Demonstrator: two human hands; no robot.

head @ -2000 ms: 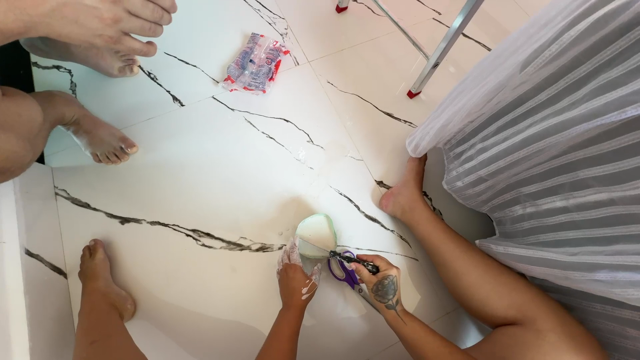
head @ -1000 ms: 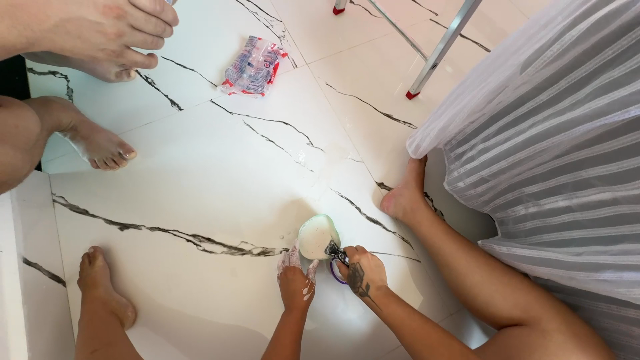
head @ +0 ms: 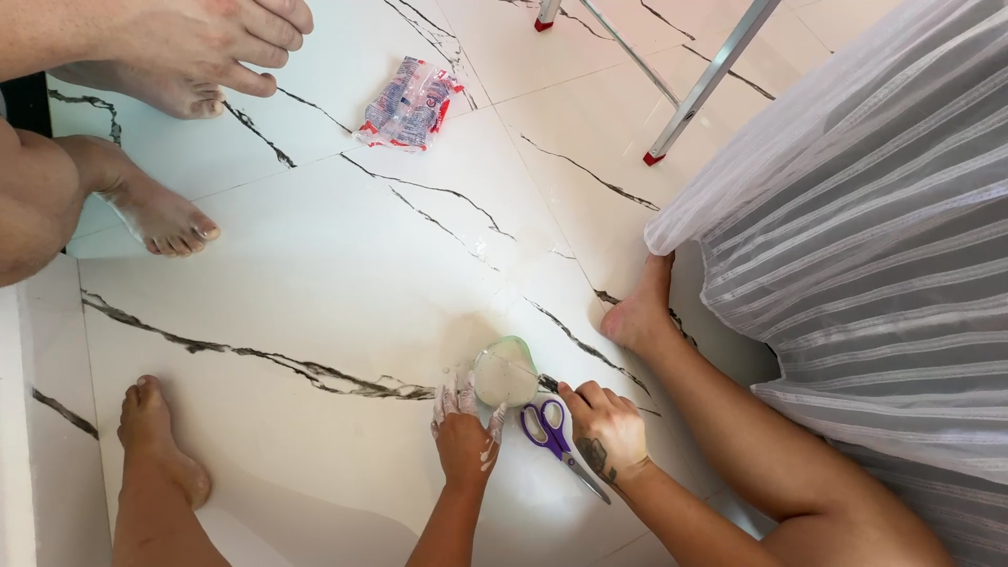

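Observation:
A small translucent green bowl (head: 506, 372) with whitish contents stands on the marbled tile floor. My left hand (head: 465, 437), its fingers smeared with white paste, rests against the bowl's lower left side. At the bowl's right, my right hand (head: 606, 429) grips the dark patterned handle of a utensil (head: 549, 383); its far end is at the bowl's rim, and whether it dips into the contents is hard to tell. Scissors with purple handles (head: 555, 437) lie on the floor between my two hands, blades pointing down and to the right.
A crumpled clear plastic packet (head: 409, 106) with red and blue print lies farther up the floor. Metal ladder-like legs (head: 709, 87) with red feet stand at the top right. A sheer white curtain (head: 866, 260) hangs at right. Another person's hand (head: 228, 35) and feet are at upper left.
My right hand has moved a little right, away from the bowl, with the utensil. The purple scissors, mostly covered by that hand a second ago, show fully. The other person's hand has shifted slightly.

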